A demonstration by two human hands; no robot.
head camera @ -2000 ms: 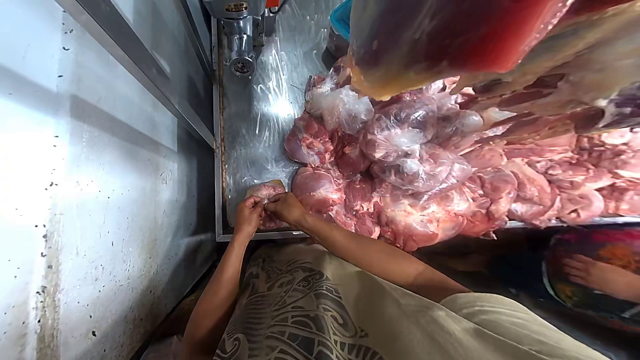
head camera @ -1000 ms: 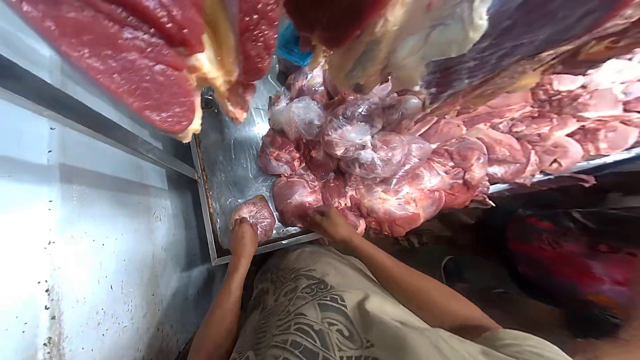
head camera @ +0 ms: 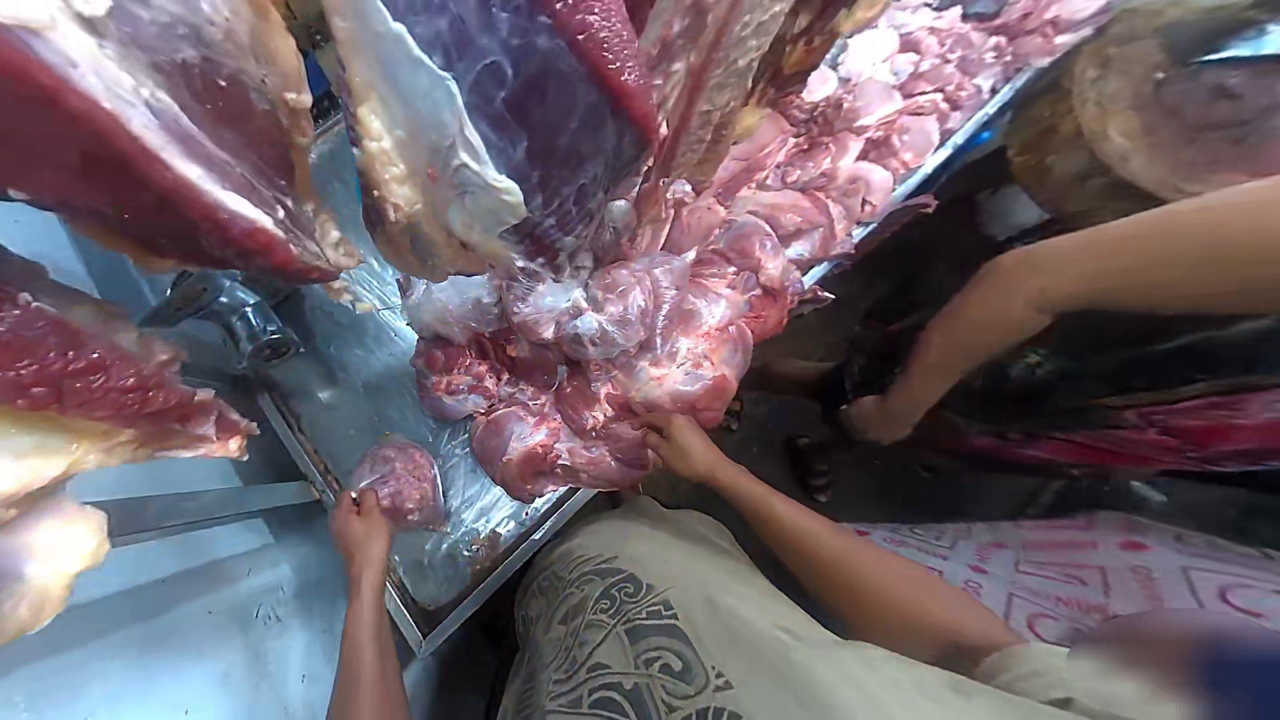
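My left hand (head camera: 362, 525) grips the near edge of a clear plastic bag of ground meat (head camera: 400, 482) above the left part of the metal tray table (head camera: 455, 550). My right hand (head camera: 682, 446) rests its fingertips on the near side of a heap of raw meat pieces (head camera: 530, 445); whether it grasps any is unclear. Clear plastic bags with meat in them (head camera: 600, 305) lie on top of the heap.
Large cuts of raw meat (head camera: 480, 120) hang over the table. A metal meat grinder (head camera: 255, 325) stands at the left. At the right are another person's arm (head camera: 1000, 290) and a round wooden chopping block (head camera: 1170, 110).
My right hand has moved from the bag to the meat heap, while my left hand keeps hold of the bag. The view has turned, and another person's arm now shows at the right.
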